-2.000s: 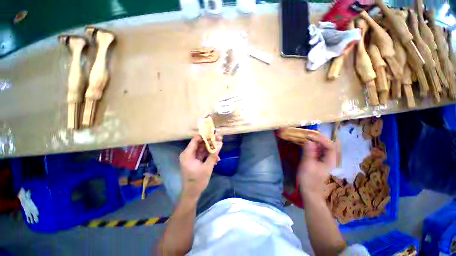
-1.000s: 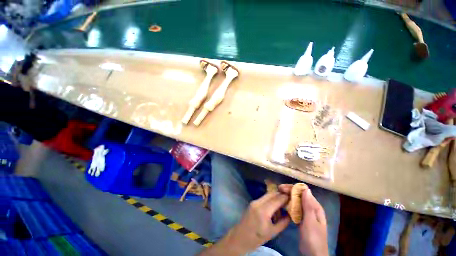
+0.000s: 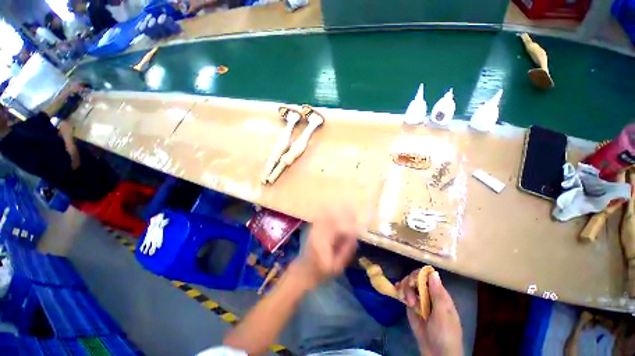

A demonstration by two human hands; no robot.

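Observation:
My right hand [image 3: 437,314] holds a tan leg part [image 3: 378,280], with a flat oval sole piece [image 3: 424,292] at its foot end, in front of the bench edge. The leg's narrow end points up and left. My left hand [image 3: 331,245] is apart from it, to the left near the bench edge, and strongly blurred; whether it holds anything cannot be told. A whitish glue dish [image 3: 422,222] sits on the clear, stained work sheet [image 3: 451,233]. An orange-brown oval piece [image 3: 411,160] lies at the sheet's far end.
Two leg parts [image 3: 298,146] lie at left on the bench. Glue bottles [image 3: 443,110] stand along the green conveyor [image 3: 264,73]. A small white block [image 3: 489,181], phone [image 3: 543,161] and crumpled gloves [image 3: 585,195] are at right. A blue stool [image 3: 182,243] and another person [image 3: 49,149] are at left.
The view has turned left and tilted up. My hands were together at the sole piece a second ago; my left hand has moved away left and up. My right hand keeps hold.

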